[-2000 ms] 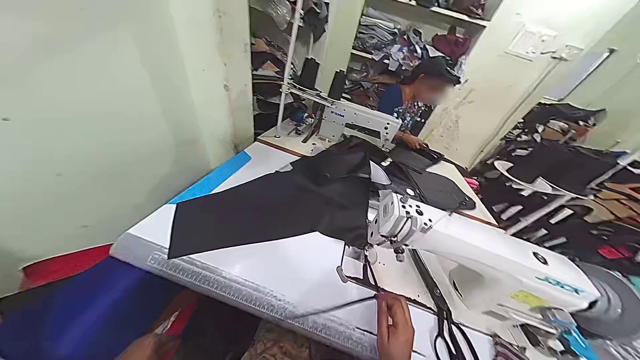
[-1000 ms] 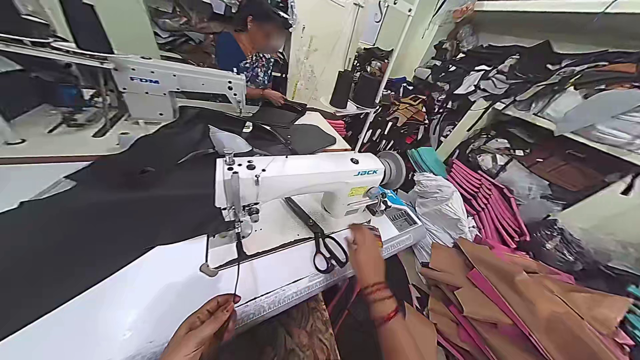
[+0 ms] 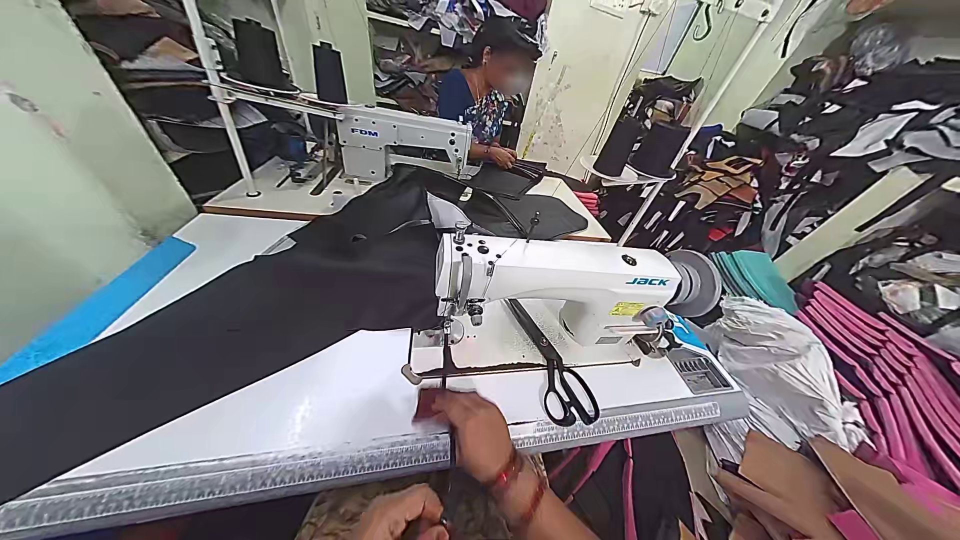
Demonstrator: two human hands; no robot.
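Note:
My right hand (image 3: 476,427), with red bands at the wrist, holds a small dark red piece (image 3: 433,403) by the table's front edge, over a narrow black strip (image 3: 448,367). That strip runs from the needle area of the white Jack sewing machine (image 3: 555,266) toward me. Lower down, my left hand (image 3: 405,514) pinches something dark, perhaps the strip's lower end; its fingertips are partly hidden. Black fabric (image 3: 300,292) spreads left from behind the machine's head. Black-handled scissors (image 3: 559,367) lie on the machine bed, handles toward me.
A ruler strip (image 3: 225,469) lines the front edge. Behind stands an FDM sewing machine (image 3: 405,139), where a person (image 3: 487,97) handles black pieces. Right of the table are a white plastic bag (image 3: 772,367), pink-edged pieces (image 3: 885,360) and brown pieces (image 3: 847,480). Thread cones (image 3: 645,146) stand behind.
My right hand has come from beside the scissors to the strip, now with the dark red piece. My left hand has moved lower, below the table's front edge. The view has shifted.

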